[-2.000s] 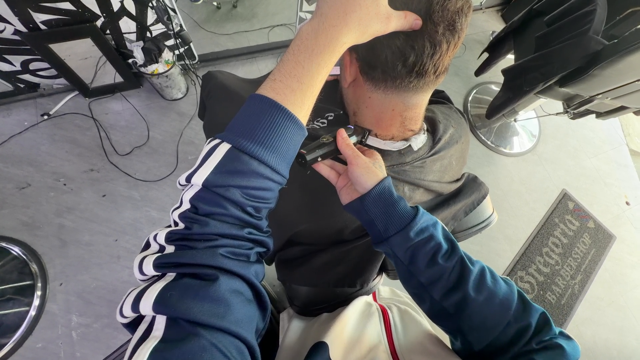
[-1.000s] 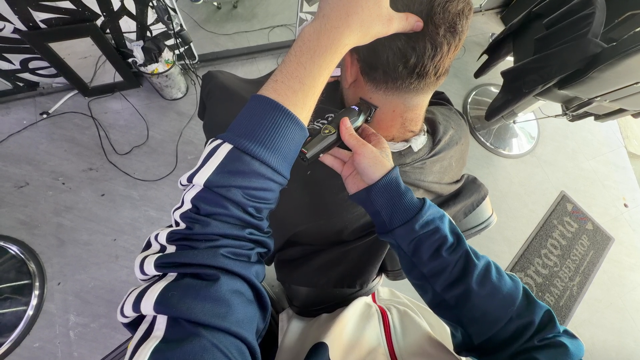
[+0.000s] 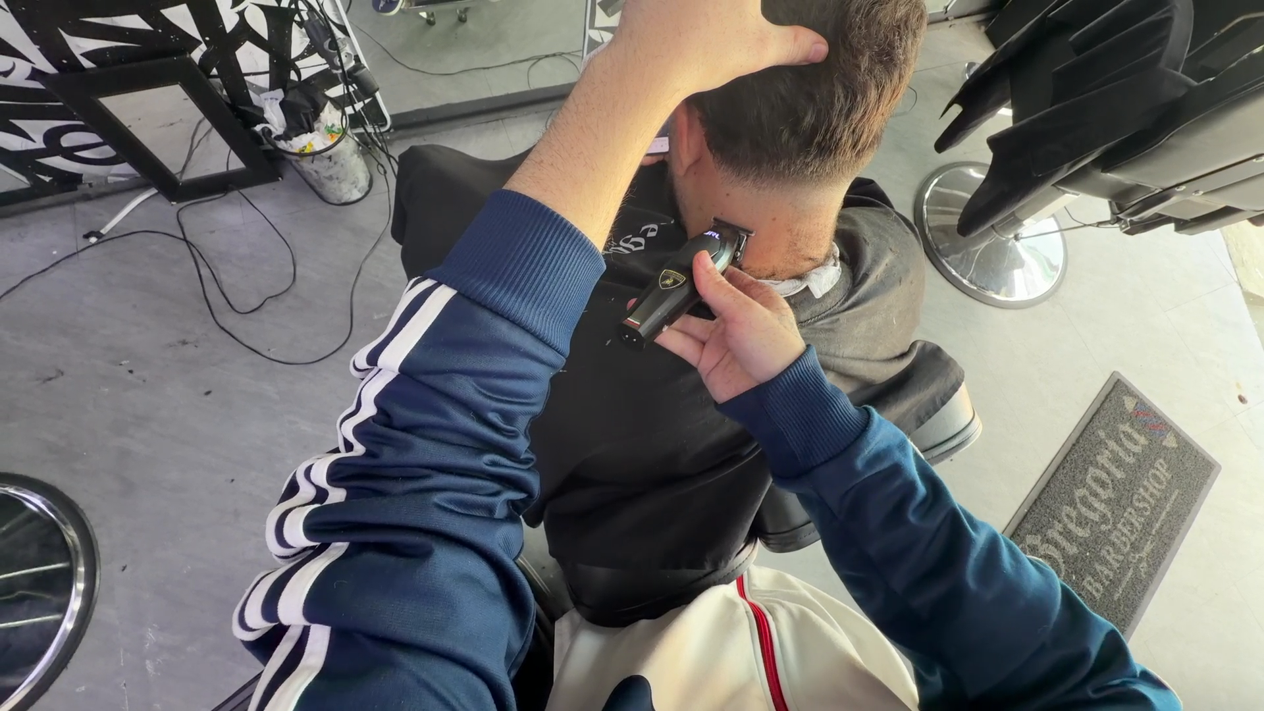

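My right hand [image 3: 741,321] grips a black cordless hair trimmer [image 3: 676,281], its blade against the left side of a seated person's neck [image 3: 785,227]. My left hand [image 3: 701,44] lies on the person's short brown hair [image 3: 810,109], thumb spread to the right; its fingers are cut off by the top edge of the view. A white neck strip [image 3: 815,276] shows at the collar of the black barber cape [image 3: 632,434] that covers the person's shoulders and back.
A gray floor mat [image 3: 1116,504] with lettering lies at the right. Behind it stands a black chair on a round chrome base [image 3: 987,237]. At the left are a bin [image 3: 336,163], a black frame [image 3: 168,128], loose cables [image 3: 286,360] and another round base [image 3: 44,592].
Two seconds ago the trimmer was lower, by the collar and neck strip; my right hand has since raised and tilted it onto the neck. My left hand stays on the head.
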